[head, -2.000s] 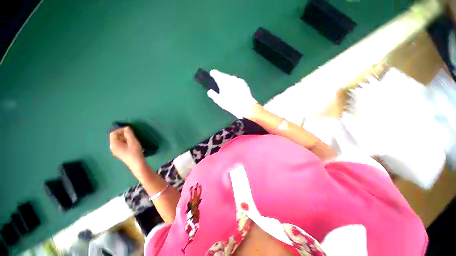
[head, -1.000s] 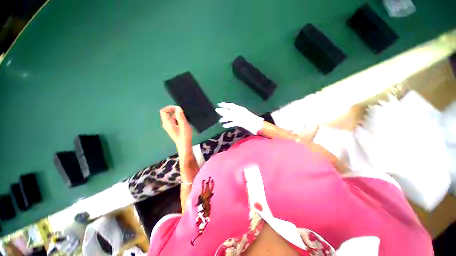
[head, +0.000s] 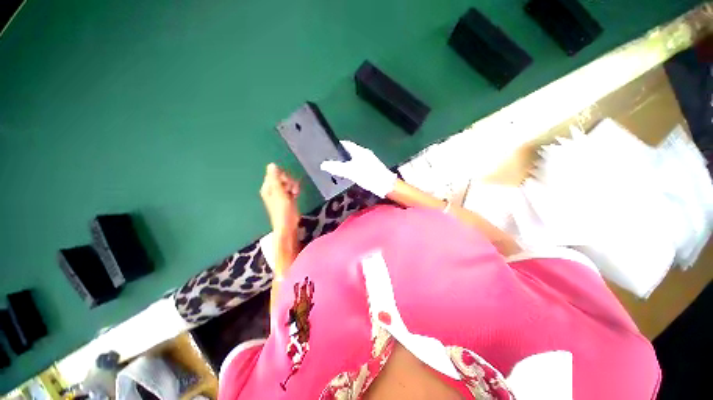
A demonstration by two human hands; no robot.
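Note:
A black housing (head: 311,144) lies on the green belt in front of me, its flat face with small dark holes showing and looking grey in the light. My right hand (head: 360,169), in a white glove, grips its near right side, thumb over the face. My bare left hand (head: 280,190) is just left of the housing, apart from it, fingers curled; whether it holds something small I cannot tell. Another black housing (head: 392,97) lies to the right on the green belt (head: 180,94).
More black housings stand at the right (head: 489,48) and left (head: 123,248). Leopard-print padding (head: 227,283) covers the belt edge before me. White bubble bags (head: 610,203) lie on cardboard at the right. A white plastic-lined tub (head: 148,380) is at the lower left.
The housing before me now shows its flat, holed face instead of a dark one. My right hand has moved onto it. My left hand has come off its side.

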